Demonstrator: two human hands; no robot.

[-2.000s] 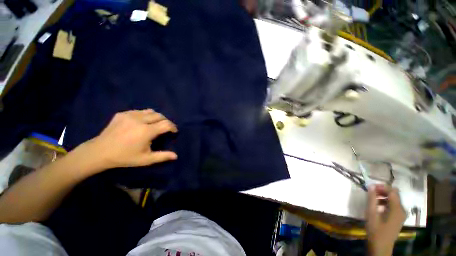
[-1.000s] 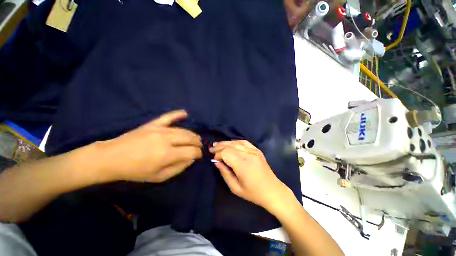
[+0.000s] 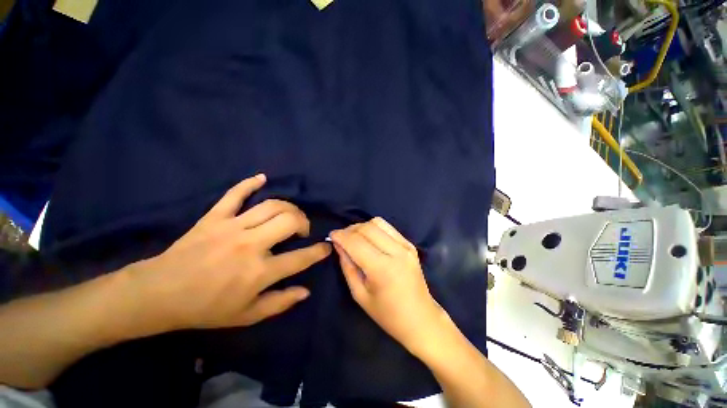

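A large navy garment piece (image 3: 263, 103) spreads over the table and down over my lap. My left hand (image 3: 231, 263) lies palm down on it, fingers spread, with one fingertip close to my right fingertips. My right hand (image 3: 383, 275) has thumb and fingers pinched together at a dark fold in the middle of the cloth. A small pale tip (image 3: 328, 239) shows at its fingertips; most of that item is hidden in the hand.
A white JUKI sewing machine head (image 3: 614, 259) stands at the right. Dark snips or scissors (image 3: 562, 378) lie below it on the white table (image 3: 530, 119). Thread spools (image 3: 546, 16) stand at the upper right. A tan tag (image 3: 76, 8) is cut off at the top left.
My right hand has come from the table at the right, where it held a slim pale tool, onto the cloth. My left fingers have spread since one second ago. The view has shifted.
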